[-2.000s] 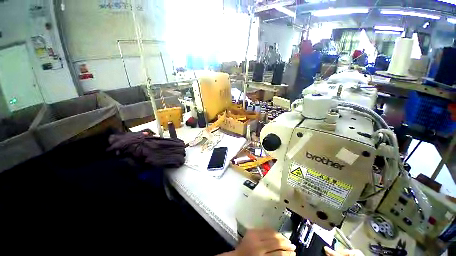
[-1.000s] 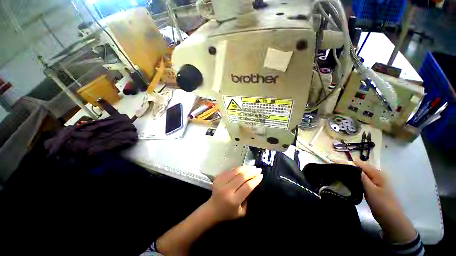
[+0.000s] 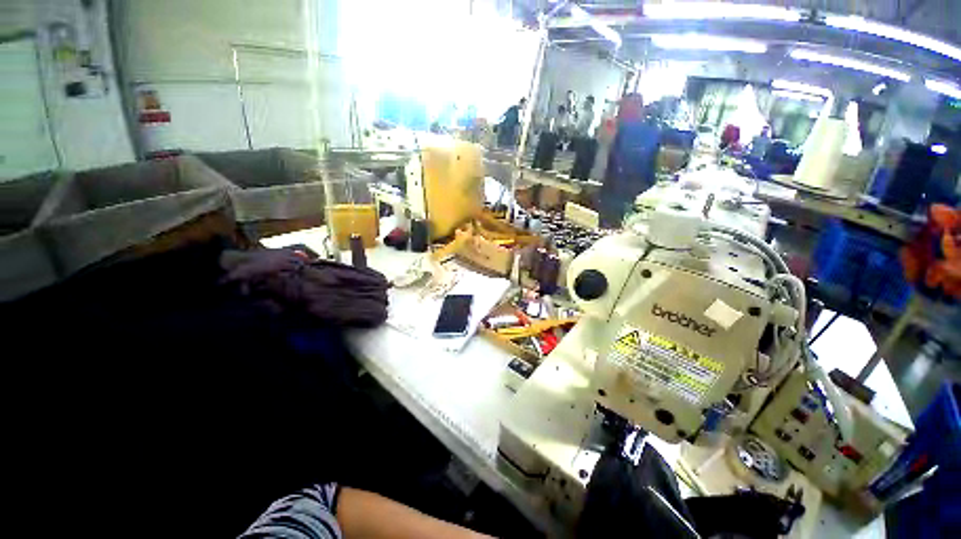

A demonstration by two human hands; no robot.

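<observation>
The black garment (image 3: pixel 632 495) lies at the front of the cream Brother machine (image 3: pixel 674 337), partly under its head. The small metal clamp area below the head is partly hidden. A large dark mass of cloth (image 3: pixel 190 421) fills the left and lower left. My left forearm, with a striped sleeve, enters at the bottom edge. My left hand is cut off below the picture. My right hand is not in view.
A purple-brown cloth bundle (image 3: pixel 306 286) and a phone (image 3: pixel 454 315) on white paper lie on the table's left. A holed metal disc (image 3: pixel 757 460) and black snips (image 3: pixel 785 507) lie right of the needle area. The control box (image 3: pixel 817 426) stands behind them.
The view has swung up and away from the work. Both hands, seen on the black garment a second ago, have dropped out of the picture.
</observation>
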